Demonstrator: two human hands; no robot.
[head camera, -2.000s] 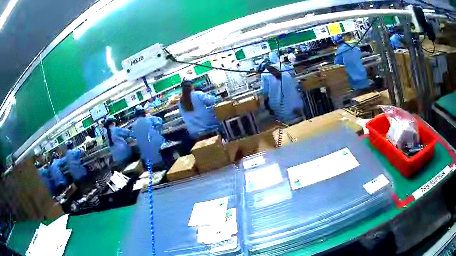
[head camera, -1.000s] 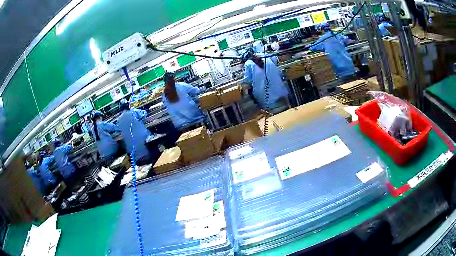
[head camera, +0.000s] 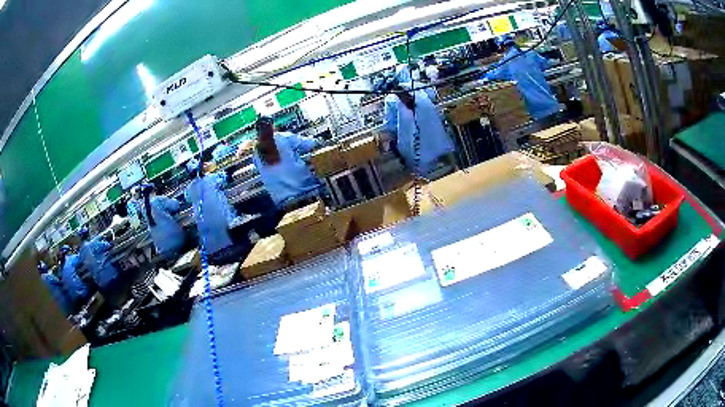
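Observation:
Neither of my hands is in the picture. Nearest in front of me are two stacks of clear bluish plastic trays (head camera: 493, 294) side by side on a green-topped bench (head camera: 135, 362), with white paper labels (head camera: 493, 248) on top. A red bin (head camera: 628, 219) stands to their right and holds a clear bag of parts (head camera: 624, 183). White paper sheets (head camera: 67, 380) lie at the bench's left end. A bright blue coiled cord (head camera: 208, 318) hangs down in front of the left stack.
Cardboard boxes (head camera: 302, 230) stand behind the trays. Several people in light blue smocks (head camera: 417, 127) are at a line beyond. A white box-shaped device (head camera: 189, 86) is on the overhead rail at upper left. Metal posts (head camera: 628, 87) rise at the right.
The whole scene has shifted left and slightly up in the picture as the camera turned. The trays, red bin and papers stay in place on the bench. No hand has appeared.

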